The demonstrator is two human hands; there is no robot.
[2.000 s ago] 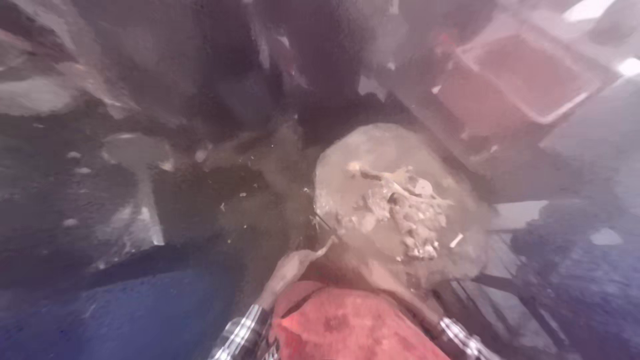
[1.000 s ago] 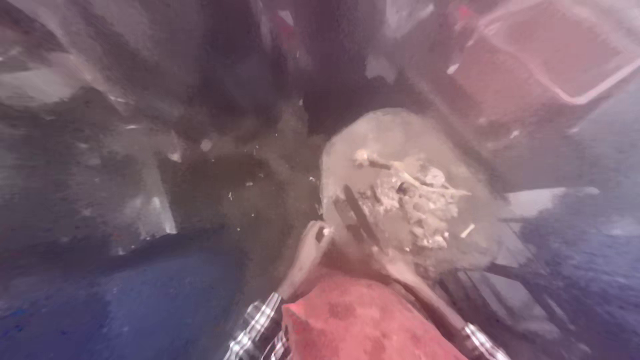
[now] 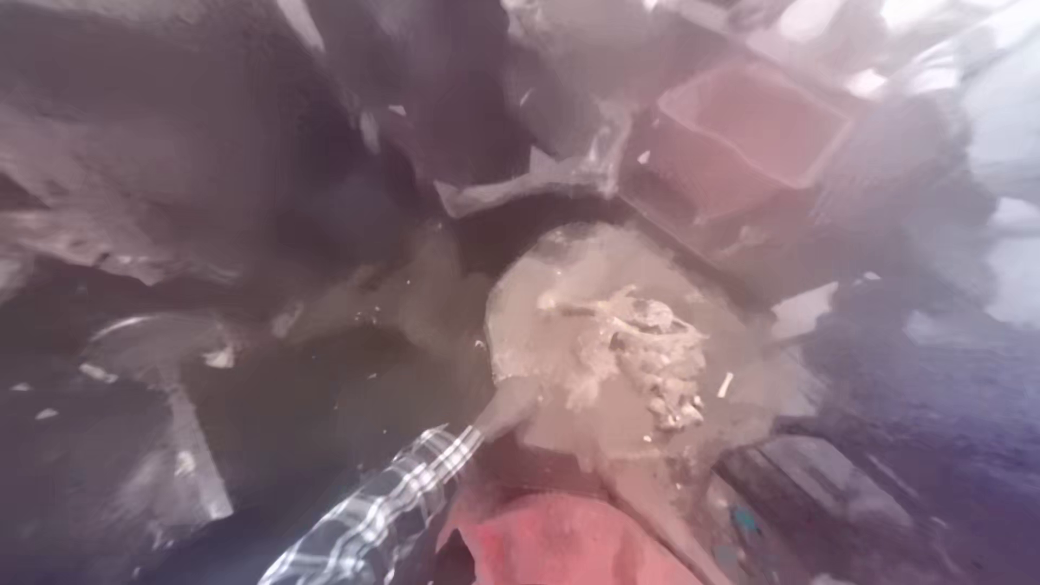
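Observation:
A round, pale chopping block or board (image 3: 528, 325) stands before me, with a heap of pale chopped pieces (image 3: 658, 357) on its right half. My left hand (image 3: 516, 402), below a checked sleeve, rests at the block's near left edge; the blur hides its fingers. My right hand (image 3: 605, 443) is a blurred shape by the near edge, its forearm running down to the right. Whether either hand holds anything cannot be made out. Red cloth (image 3: 569, 540) covers my front.
A red rectangular crate or tub (image 3: 756, 130) lies beyond the block at the upper right. A grey post-like object with a rounded top (image 3: 191, 439) is at the left. Slatted dark boards (image 3: 821, 479) are at the lower right, and small pale scraps dot the ground.
My left hand has moved onto the block's near left edge. A dark, long blade-like thing seen near my hands one second ago no longer shows. The view has shifted.

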